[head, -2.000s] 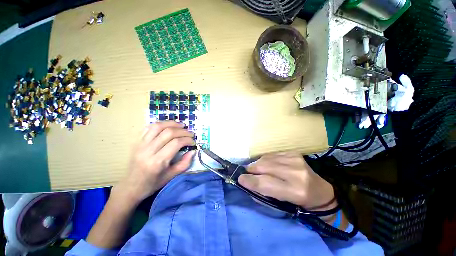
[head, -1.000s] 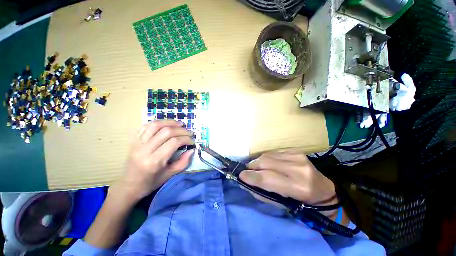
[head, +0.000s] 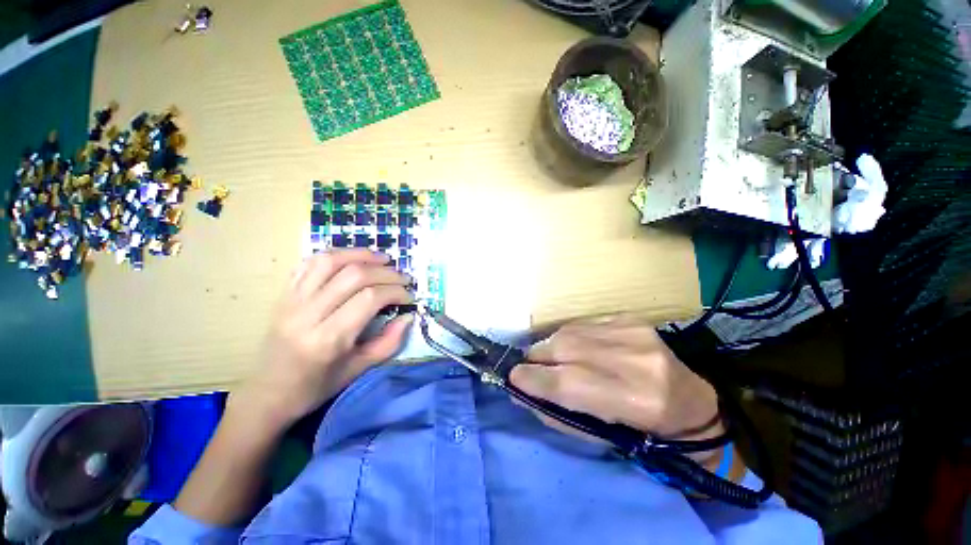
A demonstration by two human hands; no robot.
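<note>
My right hand (head: pixel 607 373) grips a black soldering iron (head: pixel 498 360) with a thin curved guide tube beside its tip. The tip touches or nearly touches the lower edge of a green PCB panel (head: pixel 437 250) partly covered by rows of dark square components. My left hand (head: pixel 346 314) lies over the panel's lower left. Its thumb and fingertips pinch a small dark component (head: pixel 398 310) close to the iron tip. The fingers partly hide the panel. A white backing plate (head: pixel 500 287) shows in bright glare under the panel.
A loose heap of small components (head: pixel 133 192) lies at the left. A bare green PCB panel (head: pixel 360 69) lies above the worked one. A brown pot (head: pixel 604 110) and an off-white solder feeder (head: pixel 708 128) stand at upper right, with black cables below. A fan (head: pixel 91 458) is at lower left.
The view has shifted slightly, so the bench items sit a little higher in the picture. Both hands and the iron keep nearly the same pose at the panel.
</note>
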